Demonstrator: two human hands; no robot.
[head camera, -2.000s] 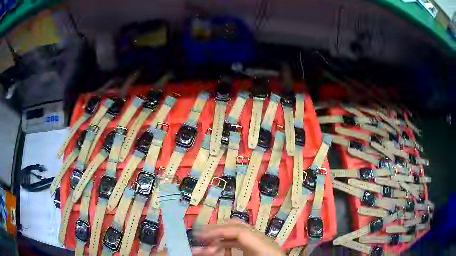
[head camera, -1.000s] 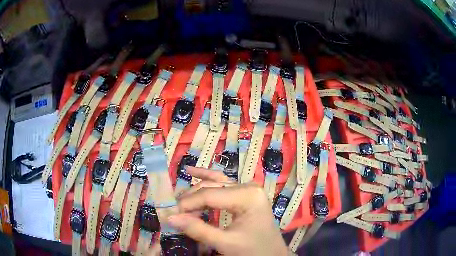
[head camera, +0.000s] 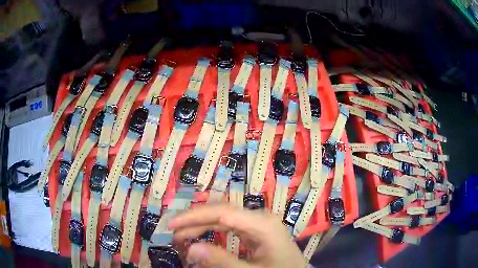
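Observation:
My right hand (head camera: 238, 235) is blurred at the bottom centre. Its fingertips overlap or lie beside a raised blue-grey and cream watch strap (head camera: 181, 201); whether they grip it I cannot tell. A dark watch case (head camera: 165, 256) is just below, partly cut off by the lower edge. My left hand is not in view. Smartwatches with cream and blue-grey straps, such as one with a dark face (head camera: 285, 162), lie in slanted rows on a red-orange tray (head camera: 209, 86).
A second red-orange tray (head camera: 387, 251) at right is densely covered with crossing watches. At left are a white paper sheet (head camera: 26, 209), a black coiled cable (head camera: 22, 175) and a grey device with a blue display (head camera: 34, 107). A thin white cable (head camera: 335, 29) lies behind.
Since one second ago, the raised strap has moved lower and my right hand's fingers have shifted slightly down and left. The whole view has also shifted, so the trays appear higher.

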